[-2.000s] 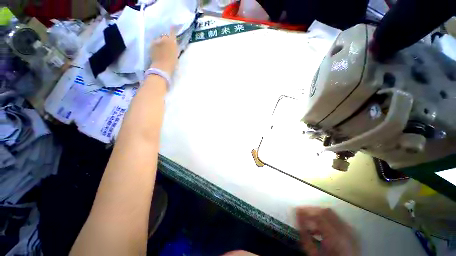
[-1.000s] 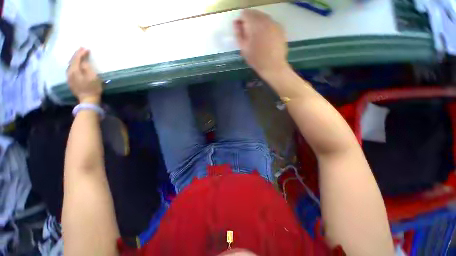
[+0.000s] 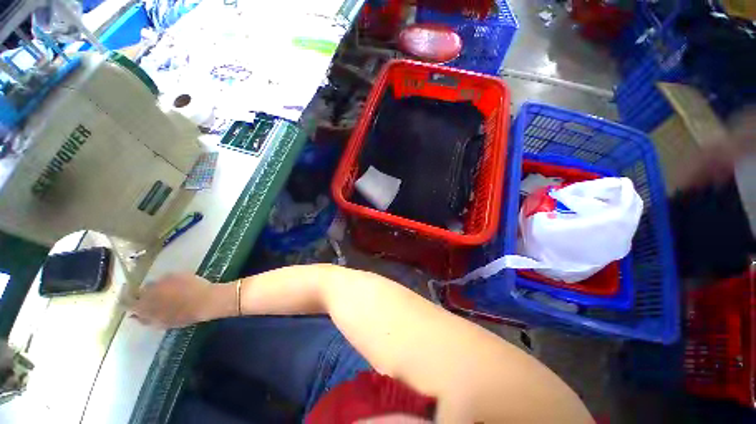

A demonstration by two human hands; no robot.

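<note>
My right hand is blurred and rests at the near edge of the white sewing table; no piece shows in it, but its fingers are unclear. My left hand is out of the picture. A black smartphone lies on the machine bed, left of my hand. Thread snips with a blue-green handle lie just beyond the hand. The cream sewing machine head stands behind them. Black cut pieces fill a red crate to the right, with a white slip on top.
A blue crate beside the red crate holds a smaller red basket and a white plastic bag. More crates stand behind and at the right edge. A blurred person's arm shows at far right. A green-edged table continues beyond the machine.
The view has swung right to the crates beside the table. My left hand has left the picture. My right hand is still at the table edge, beside the snips.
</note>
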